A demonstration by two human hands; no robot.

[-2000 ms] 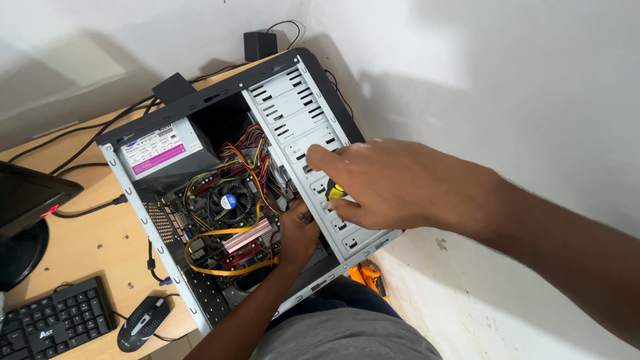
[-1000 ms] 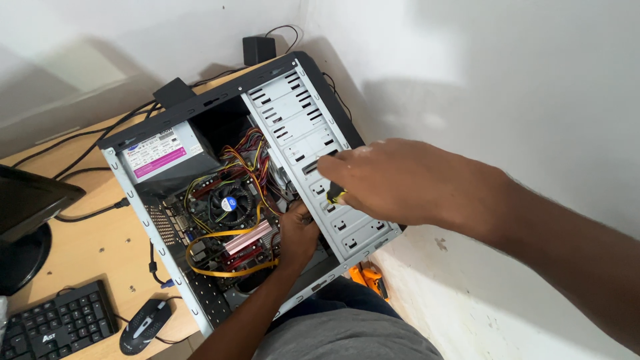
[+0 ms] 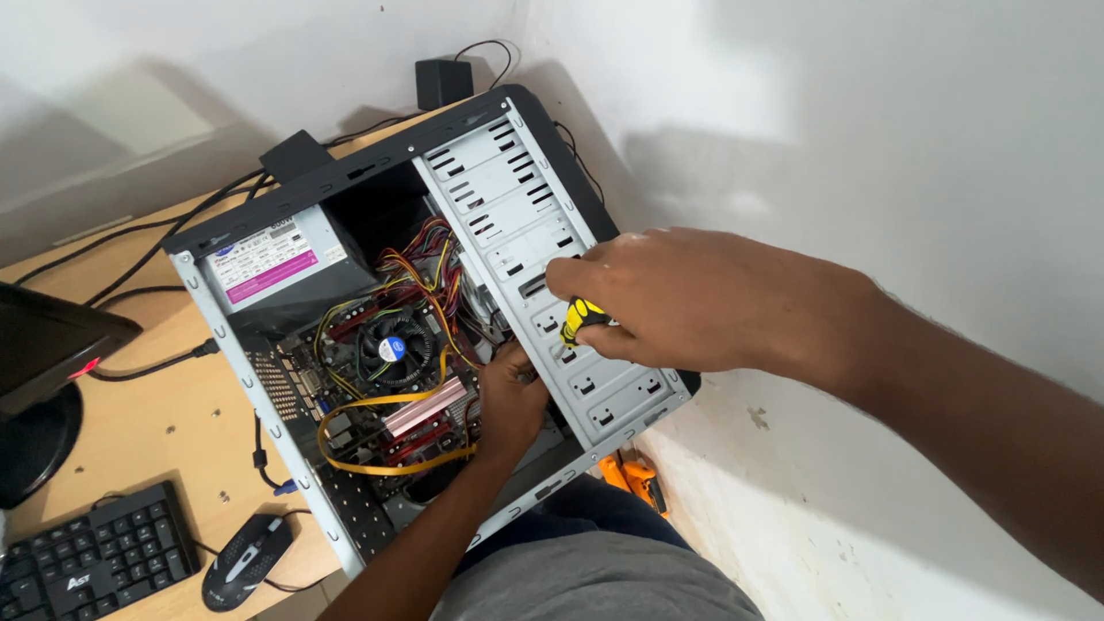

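Observation:
An opened computer case [image 3: 302,457] lies on the desk, its inside facing up. My right hand [image 3: 690,297] grips a yellow and black screwdriver [image 3: 582,321], its tip at the metal drive bay panel [image 3: 517,237]. My left hand [image 3: 511,401] reaches inside beside that panel; its fingertips are partly hidden, and what they touch cannot be told. Left of it are the CPU cooler fan [image 3: 394,348], a pink heat sink [image 3: 425,407] and a yellow SATA cable [image 3: 379,471]. The power supply [image 3: 267,259] fills the upper left corner, near bundled wires [image 3: 423,259].
On the wooden desk [image 3: 155,379] stand a monitor [image 3: 52,345], a black keyboard [image 3: 103,552] and a mouse [image 3: 247,561]. Black cables run behind the case. White walls rise behind and to the right. An orange and black tool [image 3: 636,483] lies below the case's right corner.
My right hand has turned slightly about the screwdriver, and more of its yellow handle shows than one second ago. My left hand stays inside the case.

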